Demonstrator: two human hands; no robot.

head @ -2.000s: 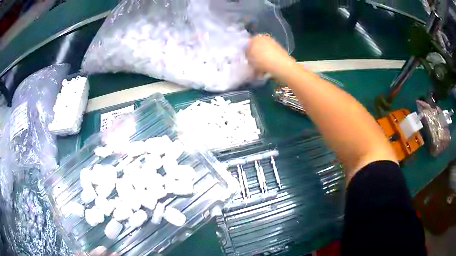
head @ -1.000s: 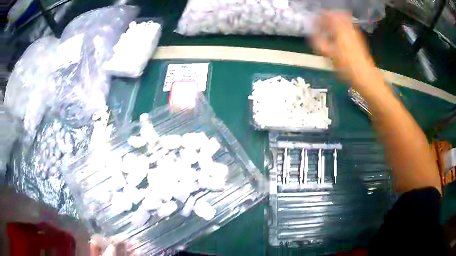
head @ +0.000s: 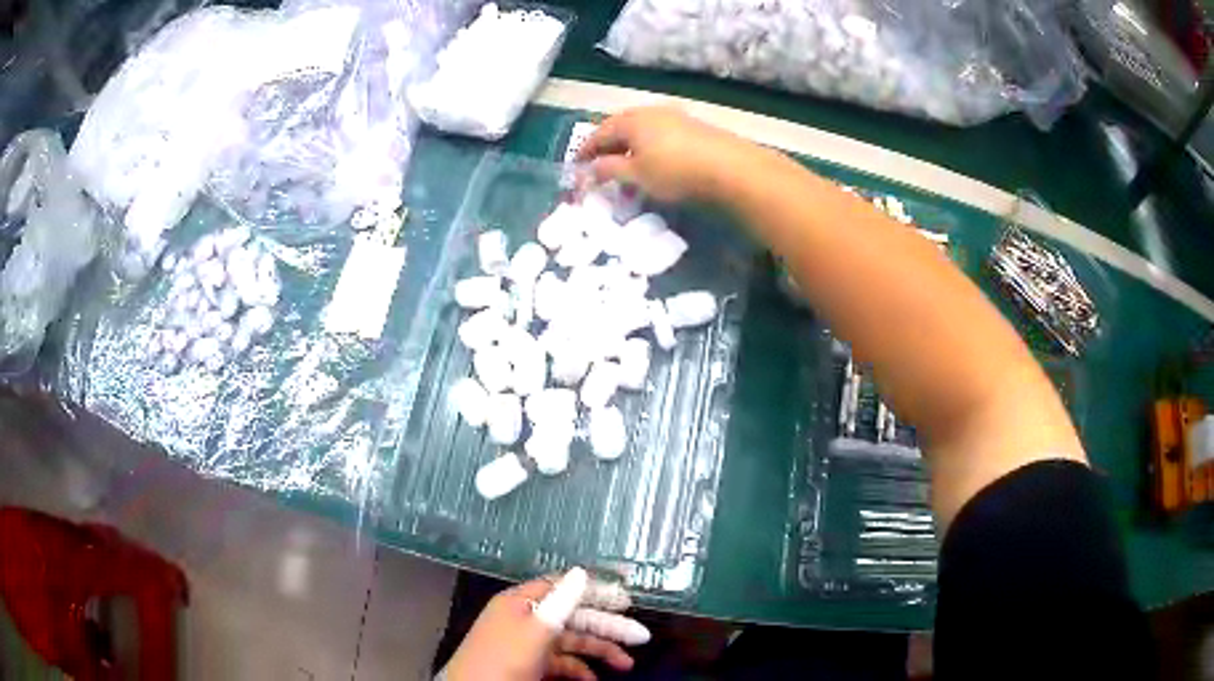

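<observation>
A large clear grooved tray (head: pixel 626 492) lies in front of me with a loose heap of stubby white caps (head: pixel 566 326) in its far and middle part. My right hand (head: pixel 646 153) is at the tray's far edge, fingers bent down beside the heap; what its fingertips hold is hidden. My left hand (head: pixel 553 632) is low in the picture at the tray's near edge, partly cut off, with white finger cots on the thumb and fingers. Its fingers are apart and nothing shows in it.
Clear bags with white pieces (head: pixel 220 299) lie left. A filled white box (head: pixel 490 67) and a bulging bag of white pieces (head: pixel 825 53) are behind. Right are a second grooved tray (head: pixel 865 519), partly behind my right arm, silver rods (head: pixel 1045 286) and an orange fixture (head: pixel 1178 446).
My right hand has moved from the back bag to the tray's far edge. The tray has turned straighter. My left hand has come further into view. The camera view has shifted.
</observation>
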